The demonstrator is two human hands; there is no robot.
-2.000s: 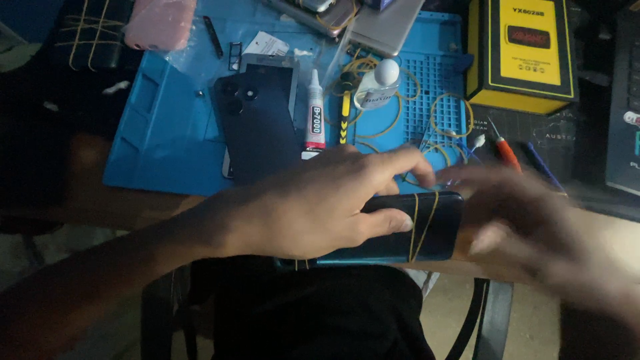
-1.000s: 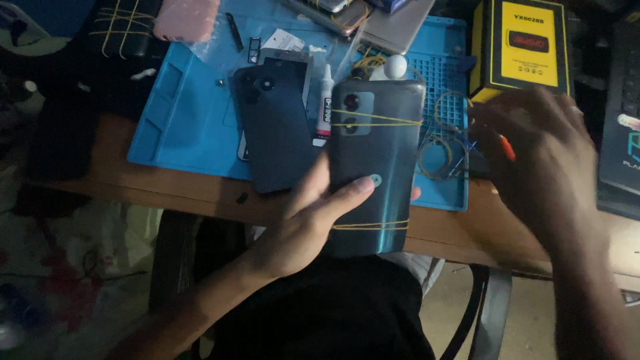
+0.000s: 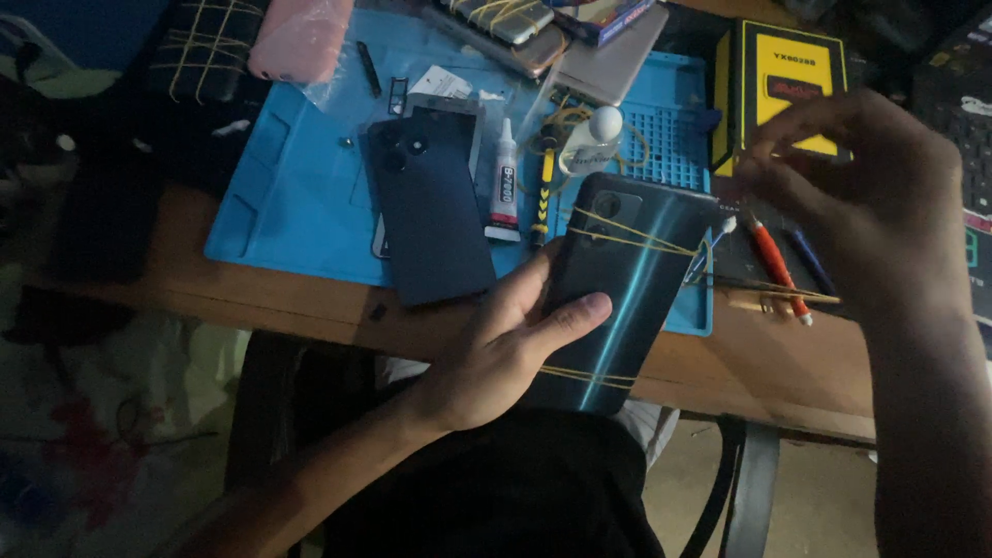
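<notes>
My left hand [image 3: 496,356] holds a dark, glossy smartphone [image 3: 639,302], its back facing up and its thumb lying on the back. Thin rubber bands [image 3: 635,239] cross the phone below its camera, and more bands go round its lower end. My right hand [image 3: 860,170] is raised to the right of the phone, in front of a yellow and black box [image 3: 833,54]. Its thumb and fingers are bent close together; blur hides whether anything is between them. Below it, blurred tan strands [image 3: 775,291] stretch over the table edge.
A blue silicone work mat [image 3: 310,194] holds a dark phone back [image 3: 434,209], a B-7000 glue tube [image 3: 505,186], a white-capped bottle [image 3: 604,128], a yellow-black tool [image 3: 545,186] and loose rubber bands. A red-handled tool [image 3: 775,260] lies right. Banded phones [image 3: 504,19] are stacked behind.
Two seconds ago both hands were at the phone, which lay sideways. It now stands more upright in my left hand. My right hand has risen from beside the mat since a second ago.
</notes>
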